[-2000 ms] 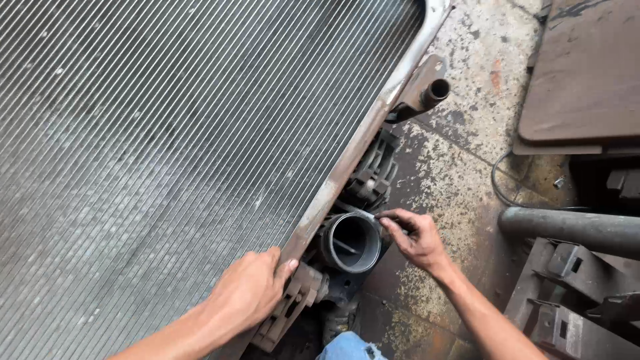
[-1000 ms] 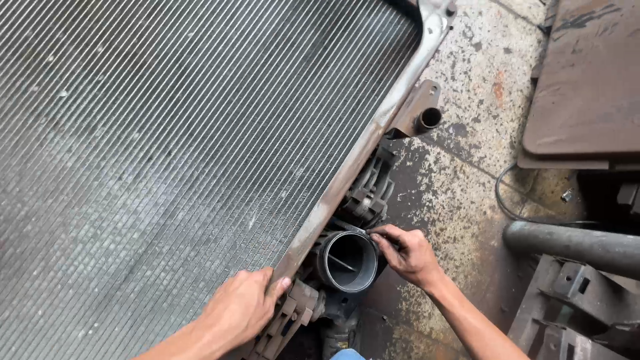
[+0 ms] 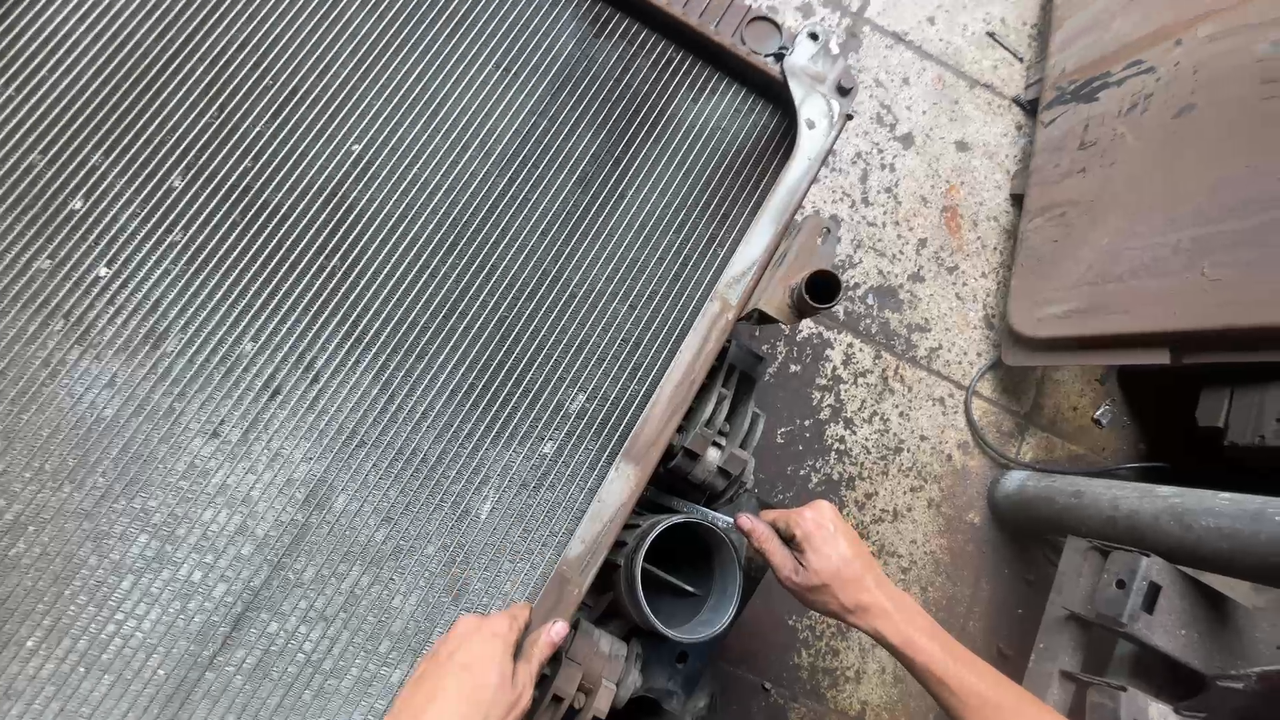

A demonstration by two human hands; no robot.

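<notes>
A large finned radiator core (image 3: 400, 300) fills the left of the view, bordered by a worn metal side rail (image 3: 640, 440). At the lower end of that rail, my left hand (image 3: 475, 665) rests over the edge, its thumb and fingers gripping it. My right hand (image 3: 815, 560) pinches the end of a slim metal wrench (image 3: 700, 512), whose far end disappears under the rail. Just below the wrench is a round pipe opening (image 3: 688, 578) with a thin rib inside. A dark ribbed bracket (image 3: 715, 430) sits above it, and a bolted metal block (image 3: 590, 670) is beside my left thumb.
A short pipe stub (image 3: 820, 290) on a bracket juts out from the rail. Stained floor (image 3: 900, 400) lies to the right. Beyond it are a brown metal panel (image 3: 1150, 180), a thin cable (image 3: 985, 430), a thick grey tube (image 3: 1130, 515) and a metal bracket (image 3: 1120, 620).
The view has shifted, showing more of the radiator's upper corner. Both hands keep to the same places, left on the rail and right at the wrench beside the pipe opening.
</notes>
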